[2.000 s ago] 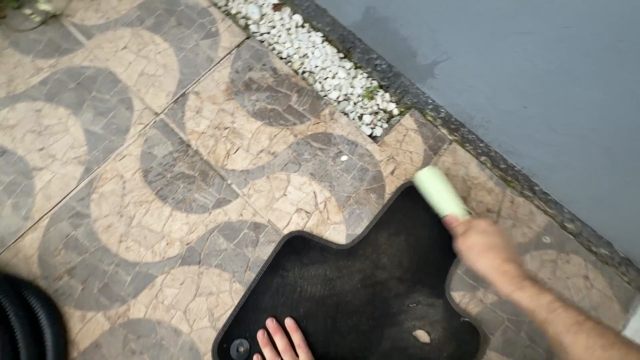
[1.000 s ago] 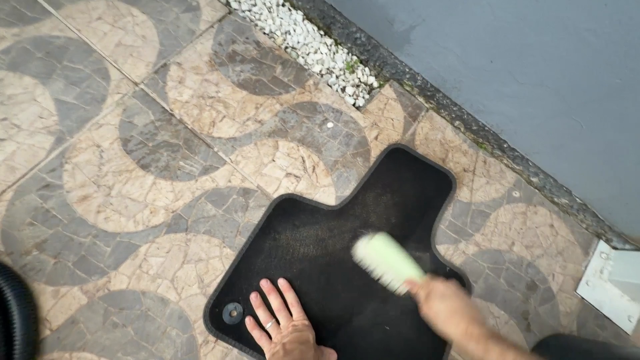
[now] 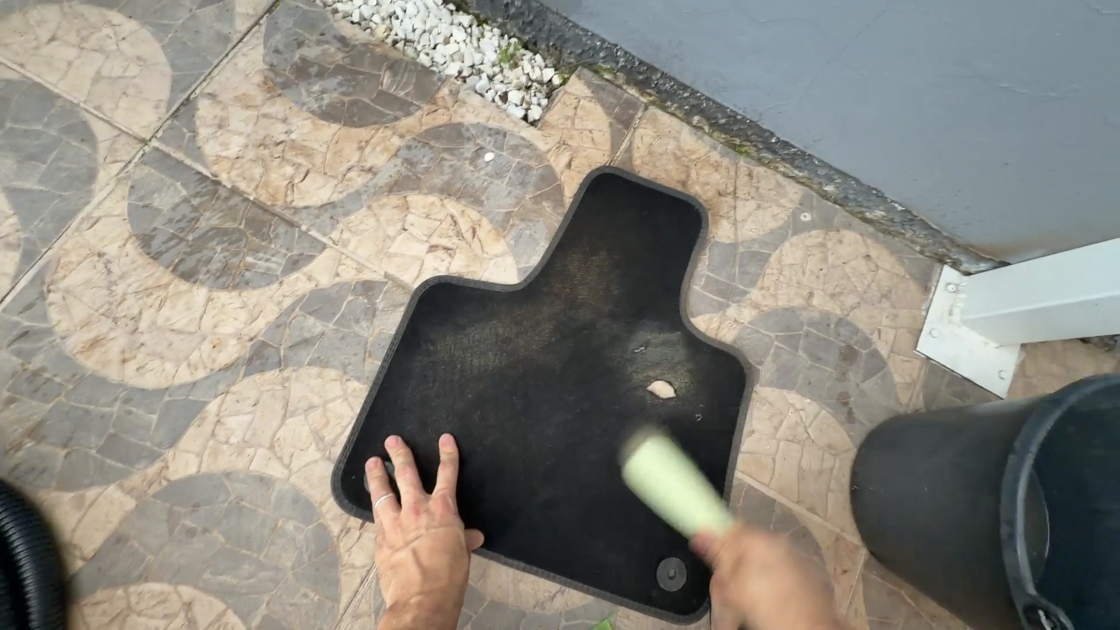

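A black carpet car floor mat (image 3: 542, 376) lies flat on the patterned paving, with dusty patches and a pale chip (image 3: 661, 388) on its right part. My left hand (image 3: 422, 534) rests on the mat's lower left corner, fingers spread, a ring on one finger; it partly covers a round fastener there. In my right hand (image 3: 766, 573) is the handle of a pale green brush (image 3: 674, 486), blurred, over the mat's lower right part. Whether its bristles touch the mat cannot be told. Another round fastener (image 3: 671, 574) shows near the lower right corner.
At the right stands a black bucket (image 3: 941, 490), close to a white metal post with a bolted base plate (image 3: 971, 341). A grey wall (image 3: 840, 114) runs along the upper right, beside white pebbles (image 3: 464, 52). A black ribbed hose (image 3: 28, 560) lies at the lower left.
The brush in my right hand has moved from the mat's upper end to its middle, then to its lower right part. My left hand stays on the lower left corner. The bucket has come into view.
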